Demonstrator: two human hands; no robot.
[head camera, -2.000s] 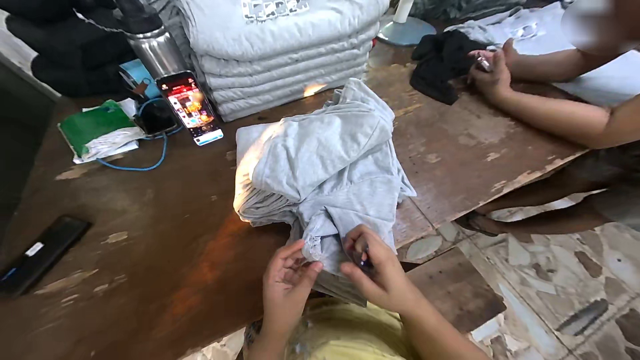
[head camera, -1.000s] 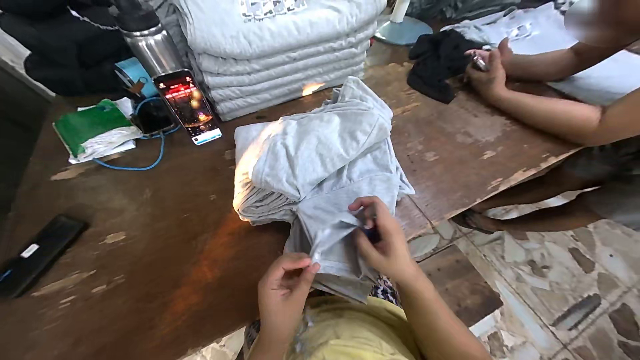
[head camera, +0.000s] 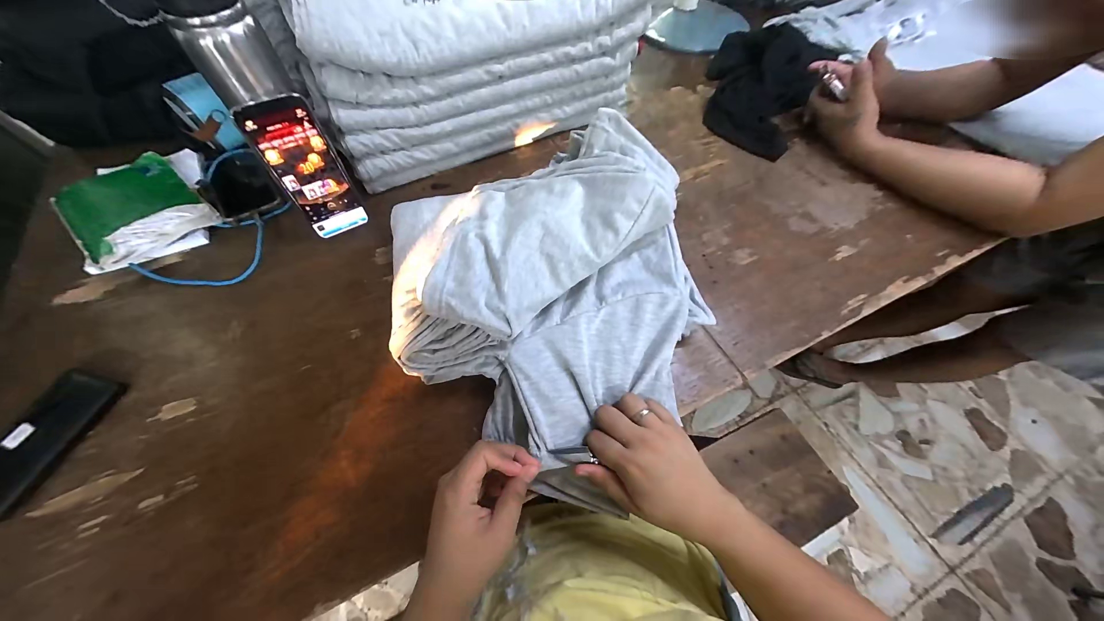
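Observation:
A pile of light grey knit garments (head camera: 552, 250) lies folded on a worn wooden table (head camera: 285, 371), its lower part hanging toward me at the near edge. At the hem, my left hand (head camera: 483, 492) pinches the edge of the grey cloth between thumb and forefinger. My right hand (head camera: 642, 453), with a ring on one finger, rests on the same cloth just to the right. A small metal tool (head camera: 582, 453), perhaps thread snippers, shows partly under its fingers; the rest of it is hidden by the palm.
Behind stands a stack of folded grey garments (head camera: 483, 86). At left are a steel bottle (head camera: 233, 60), a lit phone (head camera: 302, 164), a green packet (head camera: 129, 207), a blue cable (head camera: 259, 250) and a black phone-like object (head camera: 56, 435). Another person's hands (head camera: 849, 103) are near black cloth (head camera: 750, 86).
My right hand has come down from the raised sleeve-like fold, which now lies flatter. My left hand still pinches at the edge of the cloth.

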